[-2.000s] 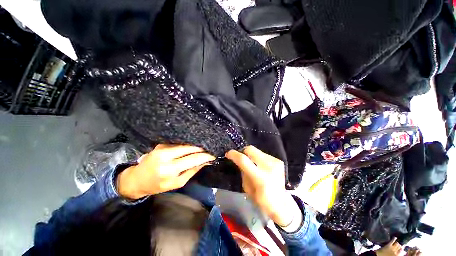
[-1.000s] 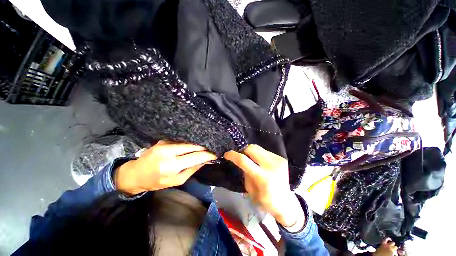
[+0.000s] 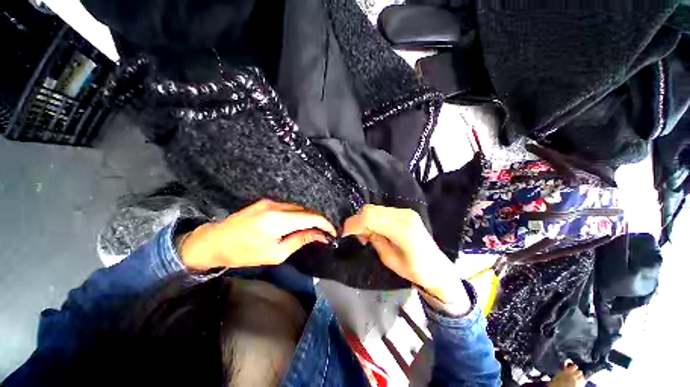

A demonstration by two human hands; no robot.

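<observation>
A black tweed-like jacket [image 3: 234,155] lies in front of me, with braid trim [image 3: 284,128] flecked white along its edges and smooth black lining [image 3: 309,68] showing beside it. My left hand [image 3: 253,236] pinches the jacket's edge between thumb and fingers. My right hand [image 3: 397,240] is beside it, nearly touching, with its fingertips closed on the same edge. A tiny shiny spot shows between the fingertips; I cannot tell what it is. No needle or thread can be made out.
A black slatted crate [image 3: 57,94] and a crinkled clear plastic bag [image 3: 140,227] are at left. A floral bag [image 3: 541,208], a yellow strap [image 3: 493,291], a rounded black pouch [image 3: 420,26] and black garments [image 3: 575,68] are at right. Another person's hand [image 3: 567,374] shows at bottom right.
Both hands have shifted slightly up in the picture, still at the same edge. The right fingers are more curled and turned over the edge. The view has shifted a little.
</observation>
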